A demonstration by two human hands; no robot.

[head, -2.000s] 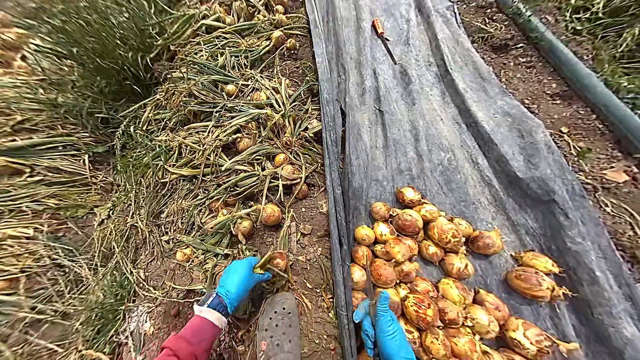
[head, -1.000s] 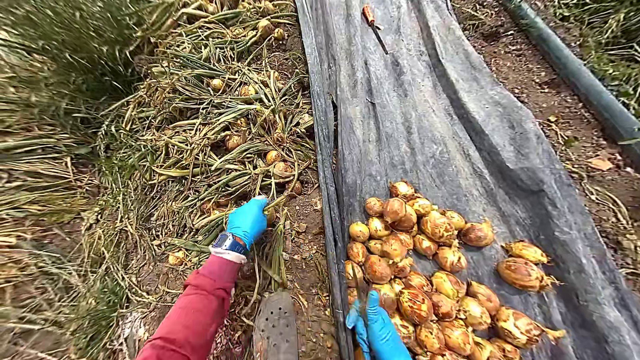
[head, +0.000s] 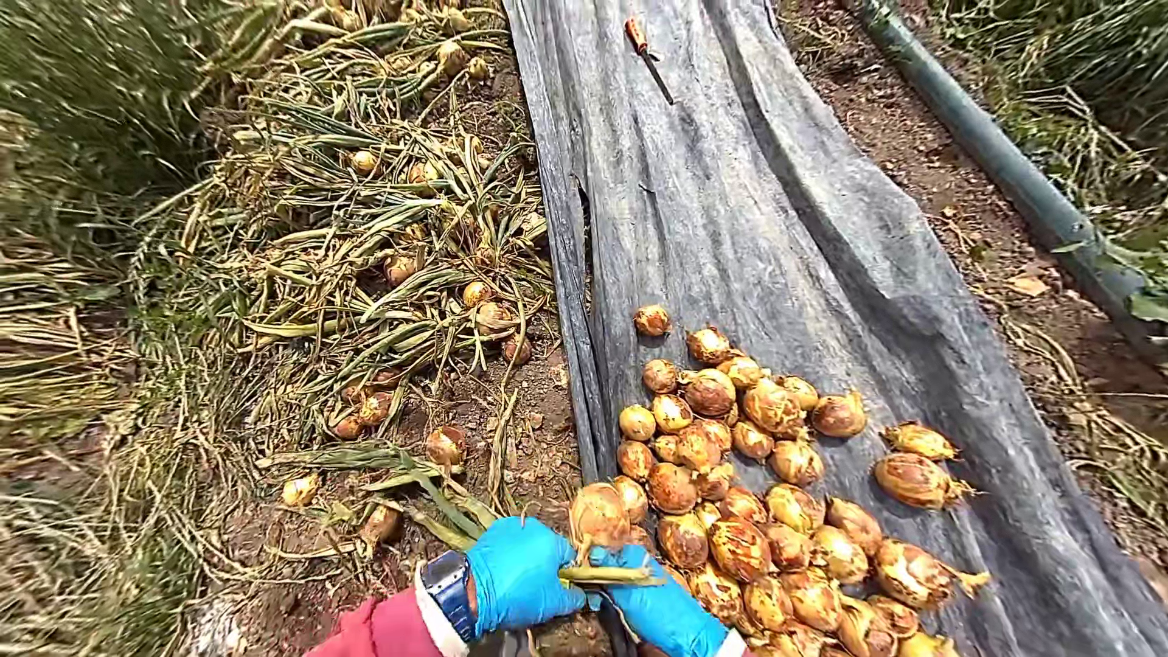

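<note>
At the bottom middle of the head view, my left hand [head: 525, 570], in a blue glove, grips the leafy neck of an onion [head: 599, 517], whose bulb points up. Beside it and nearly touching is my right hand [head: 659, 607], also blue-gloved, closed around something dark and thin, partly hidden between the hands; a blade cannot be made out clearly. The cut onions [head: 739, 550] lie in a pile on the grey ground fabric [head: 730, 210], just right of my hands. Onions with long dry leaves [head: 401, 269] lie on the soil to the left.
A knife-like tool with an orange handle [head: 637, 36] lies on the far part of the fabric. A green-grey pipe [head: 1004, 169] runs along the right side. Tall grass [head: 100, 82] stands at the upper left, and loose onion leaves [head: 401, 465] lie near my left hand.
My left hand has moved from the leafy onions on the left to beside my right hand, now with an onion in it. One small onion now lies above the pile on the fabric.
</note>
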